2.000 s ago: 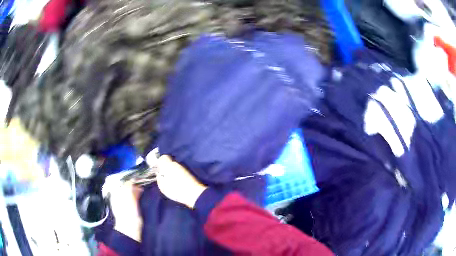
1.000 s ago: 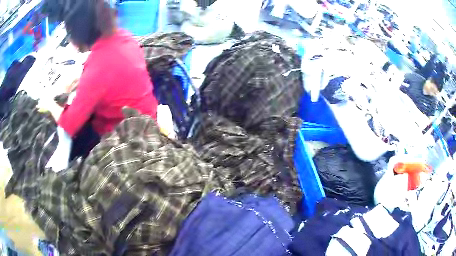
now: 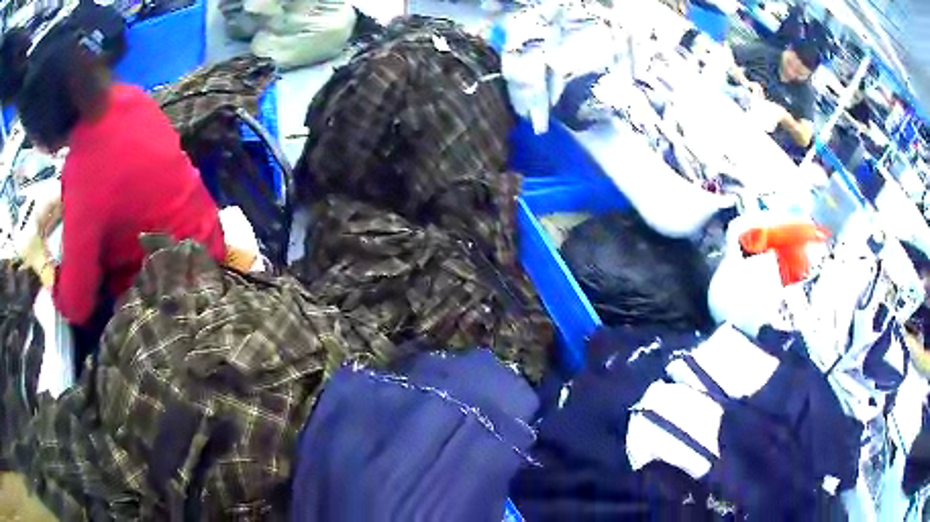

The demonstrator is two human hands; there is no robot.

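Observation:
Neither of my hands shows in the head view. Nearest in front of me at the bottom middle lies a navy bundle [image 3: 413,444], purplish, with a pale frayed edge line across its top; its lower part is cut off by the frame. To its right is a heap of darker navy garment pieces [image 3: 785,428] with white patches [image 3: 673,426] lying flat on it. To its left, touching it, is a big heap of plaid garments [image 3: 209,377], brown-olive with pale lines.
A person in a red top [image 3: 133,194] is at the left behind the plaid heap. A rounded plaid pile [image 3: 408,112] stands farther back. A blue crate [image 3: 556,280] holds plaid cloth, with a black bag [image 3: 632,270] beside it. A red plastic bag [image 3: 790,248] hangs at right.
The view has lifted from the bundle and my two hands to the workshop, then shifted right and slightly down. My hands have left the picture. The person in red appears farther left.

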